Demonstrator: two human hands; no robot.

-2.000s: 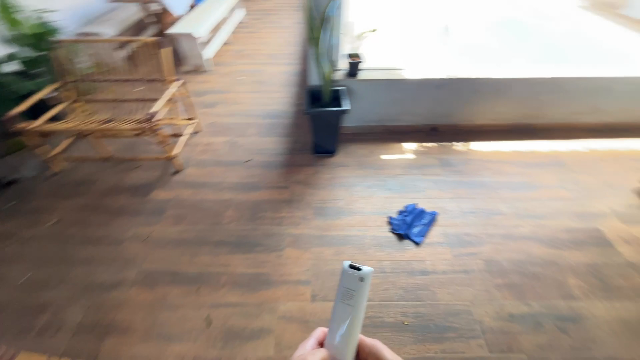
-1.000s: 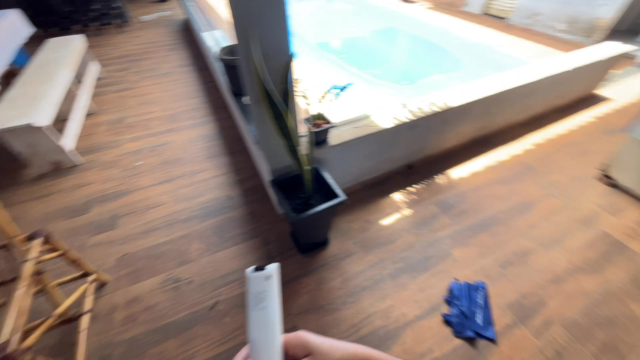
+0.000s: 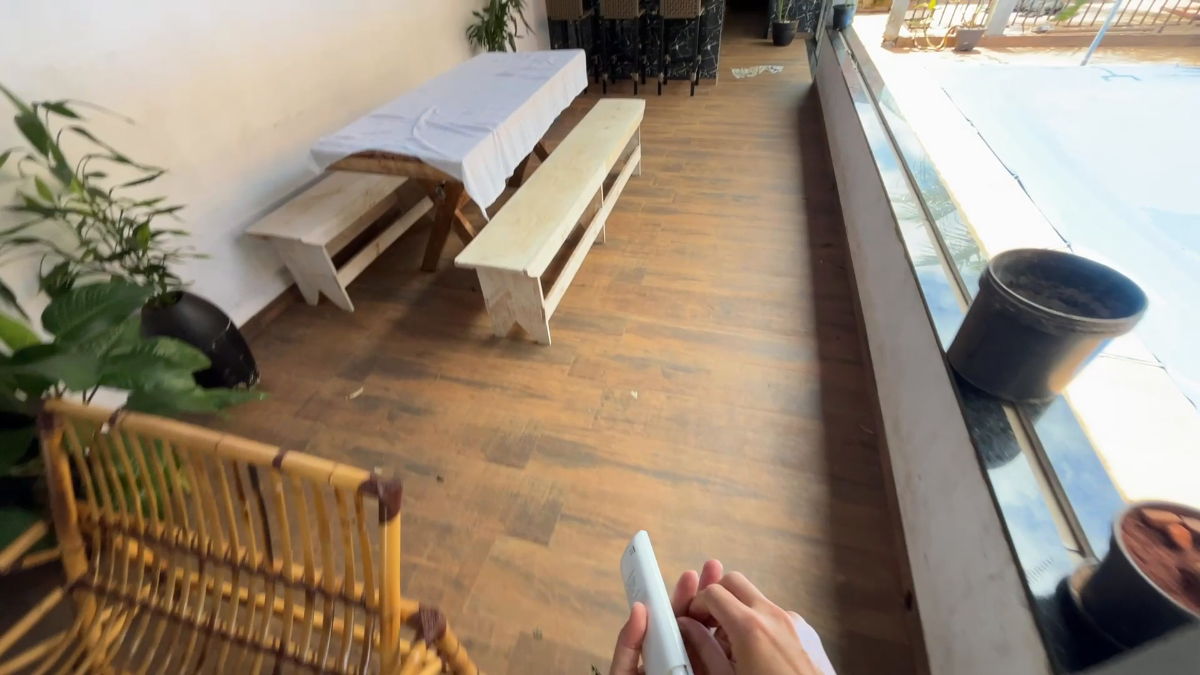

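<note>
A slim white handheld device (image 3: 653,600), seen nearly edge-on, rises from the bottom of the head view. My left hand (image 3: 630,642) is shut on it, its thumb along the device's left side; most of this hand is out of frame. Just right of the device is my right hand (image 3: 755,623), its fingers bent beside the left fingertips. Whether the right fingers touch or grip the device cannot be made out. The hands are above the wood-look floor (image 3: 600,450), right of a bamboo chair (image 3: 234,525).
Left are leafy plants and a tilted black pot (image 3: 202,337). Ahead, a table with a white cloth (image 3: 469,103) has a pale wooden bench (image 3: 562,187) on its near side and another bench (image 3: 328,211) by the wall. Right, a low wall (image 3: 891,375) bears pots (image 3: 1045,323) beside a pool.
The view has swung left, so the blue item on the floor has left the frame. The white device remains in hand; more of my right hand shows now.
</note>
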